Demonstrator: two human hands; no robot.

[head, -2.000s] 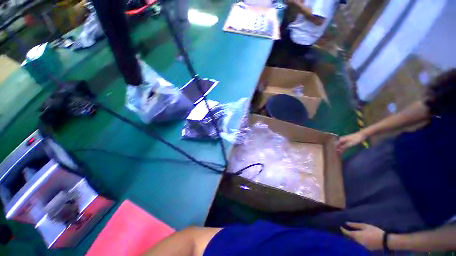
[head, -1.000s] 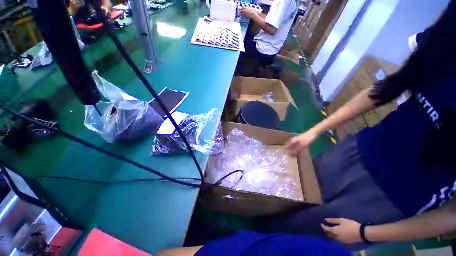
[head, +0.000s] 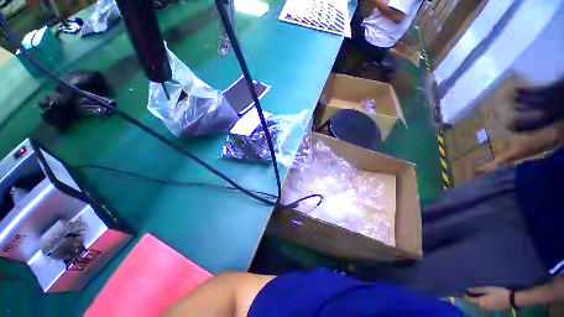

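Neither of my hands is in view. My bare upper arm and blue sleeve show at the bottom edge, and the forearm is cut off by the frame. Nearest in front of me, a pink foam pad (head: 148,275) lies on the green bench (head: 204,217). The white-grey screw feeder (head: 83,232), with a metal pick-up front and red-orange lower edge, stands left of the pad. No device shows on the visible part of the pad.
An open brown carton (head: 408,210) of crumpled clear film stands beside the bench. Behind it are a round dark stool (head: 354,128) and another carton (head: 393,102). Bagged parts (head: 250,139), a plastic bag (head: 188,105) and black cables cross or cover the bench. A person stands right.
The view has swung back left since one second ago, bringing the feeder and pink pad further into view. The person at the right has taken a hand away from the film carton.
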